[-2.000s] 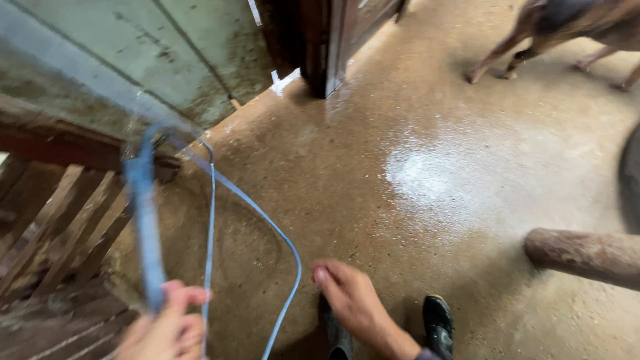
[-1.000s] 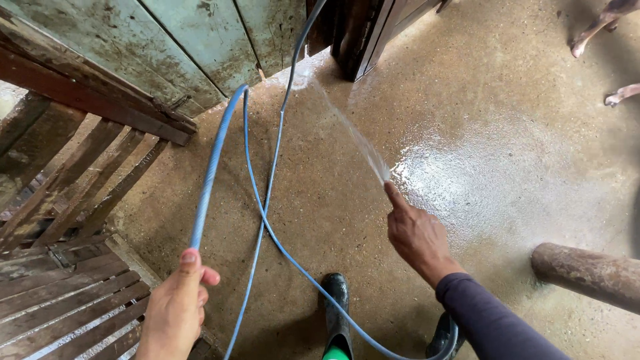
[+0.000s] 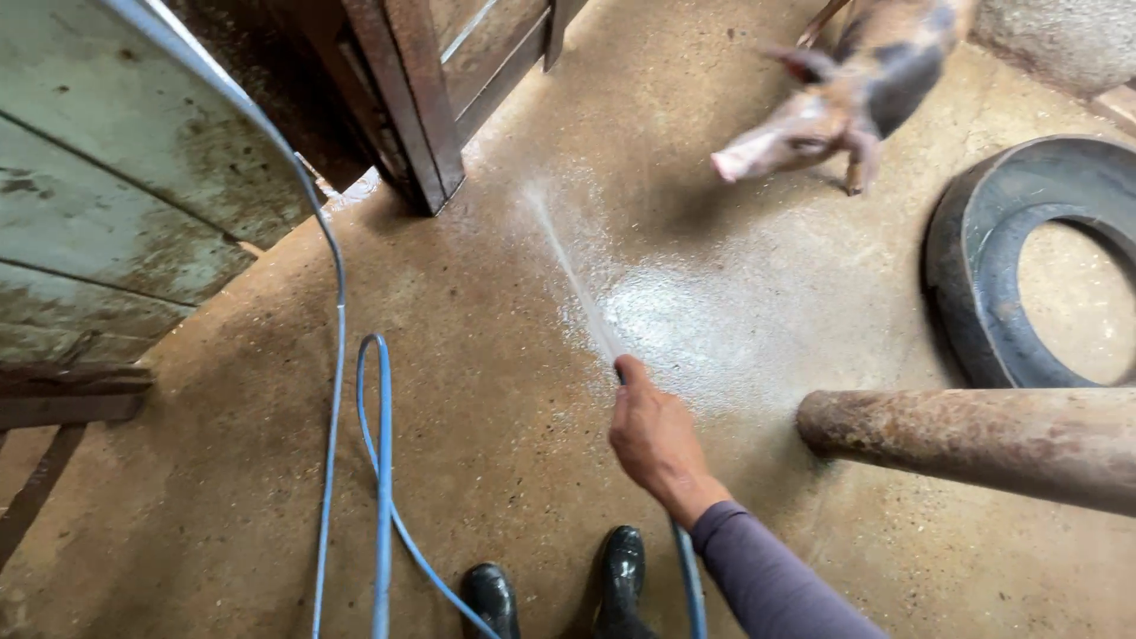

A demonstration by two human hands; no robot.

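My right hand (image 3: pixel 655 437) grips the end of a blue hose (image 3: pixel 383 497) just right of the middle of the head view. Its thumb or a finger lies over the hose mouth, and a jet of water (image 3: pixel 568 266) shoots up and left onto the wet concrete floor (image 3: pixel 479 399). From below my right wrist the hose runs out at the bottom edge. Other lengths of it loop on the left, one rising past the green boards to the top edge. My left hand is out of view.
A spotted pig (image 3: pixel 825 124) stands at the upper right, head toward the wet patch. A black rubber tyre trough (image 3: pixel 994 266) lies at the right, above a thick round post (image 3: pixel 967 439). A wooden door post (image 3: pixel 404 106) and green boards (image 3: pixel 98 204) border the upper left. My black boots (image 3: pixel 624 568) are below.
My left hand, which held the hose a second ago, has left the view. The pig's head has come into view. My right hand, empty-looking two seconds ago, now sprays water. The view has shifted right.
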